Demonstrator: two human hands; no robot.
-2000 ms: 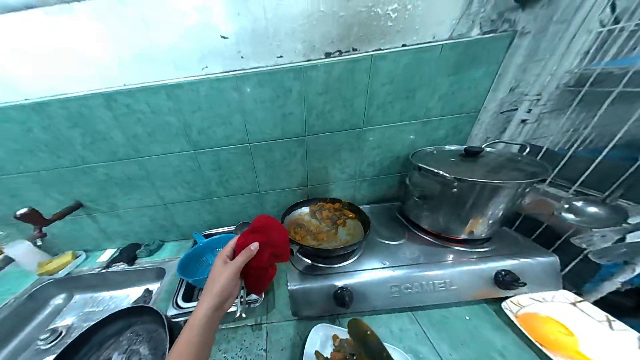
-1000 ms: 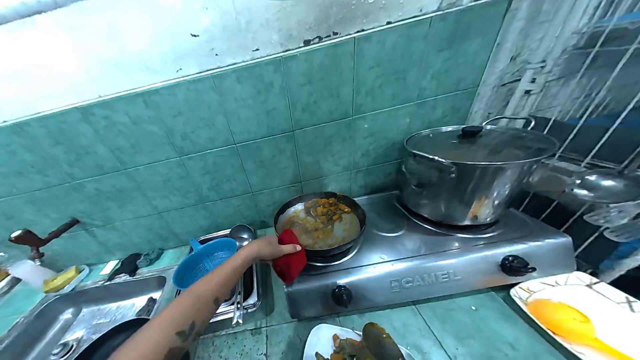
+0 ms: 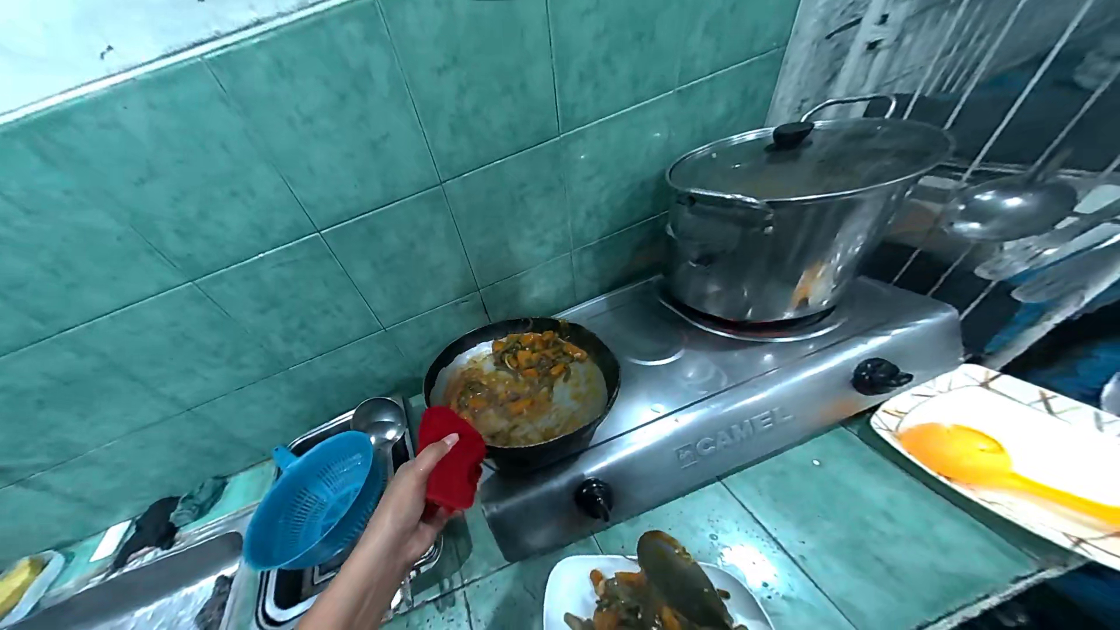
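My left hand (image 3: 418,499) grips a folded red cloth (image 3: 451,457), pressed against the near left rim of a dark frying pan (image 3: 607,372). Cooked food in orange sauce with vegetable pieces (image 3: 525,385) lies in the pan, which is over the left side of a steel two-burner gas stove (image 3: 735,437). Whether a pan handle is under the cloth is hidden. At the bottom, a white plate (image 3: 569,582) holds more of this food, with a dark spoon or ladle (image 3: 678,577) resting on it. My right hand is out of view.
A large lidded steel pot (image 3: 770,236) stands on the right burner. To the right lies a patterned plate (image 3: 971,394) with an orange ladle (image 3: 962,455). Left of the stove are a blue plastic strainer (image 3: 315,499), a metal ladle (image 3: 379,420) and a sink (image 3: 175,577). Green tiles line the wall.
My left hand and the red cloth, beside the pan two seconds ago, have come to its rim. The pan is now tilted and sits further left relative to the stove. The view has moved closer.
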